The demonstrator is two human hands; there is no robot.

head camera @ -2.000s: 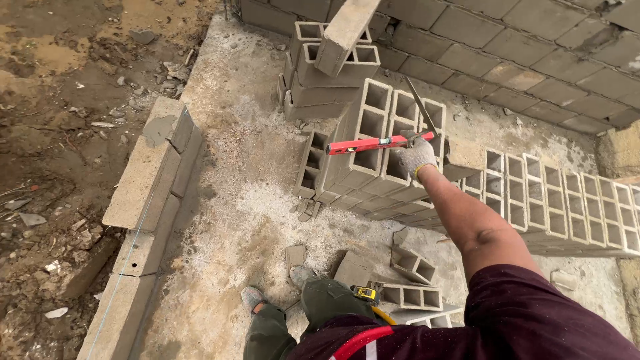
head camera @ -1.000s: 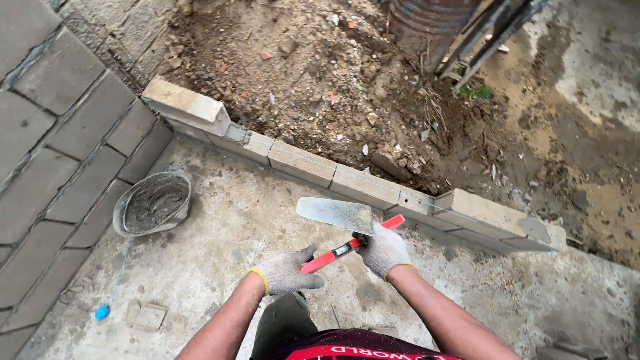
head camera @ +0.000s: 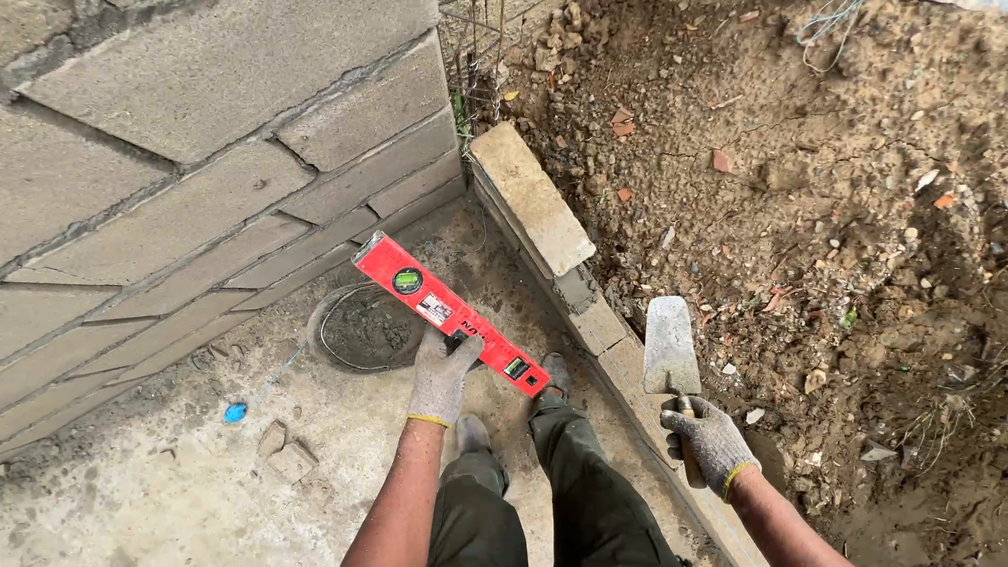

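Note:
My left hand [head camera: 442,375], in a knitted work glove, grips a red spirit level [head camera: 453,313] near its middle, tilted over the floor. A masonry trowel [head camera: 671,346] is in my gloved right hand [head camera: 713,442], its blade pointing away from me beside the low block wall [head camera: 616,346]. One concrete block [head camera: 535,201] lies on top of that wall at its far end, with grey mortar [head camera: 577,290] at its near edge. Left of the low wall, partly under the level, a bucket of mortar [head camera: 370,329] stands on the concrete floor.
A tall block wall [head camera: 236,157] rises at the left. Rough soil [head camera: 787,197] with stones and shards lies beyond the low wall. On the floor are a blue object [head camera: 235,412] tied to a string and broken block pieces [head camera: 291,461]. My feet stand between bucket and wall.
The view has swung to the bucket and wall corner. One second ago both hands were close together at the level and trowel; now they are apart, the level in my left, the trowel in my right.

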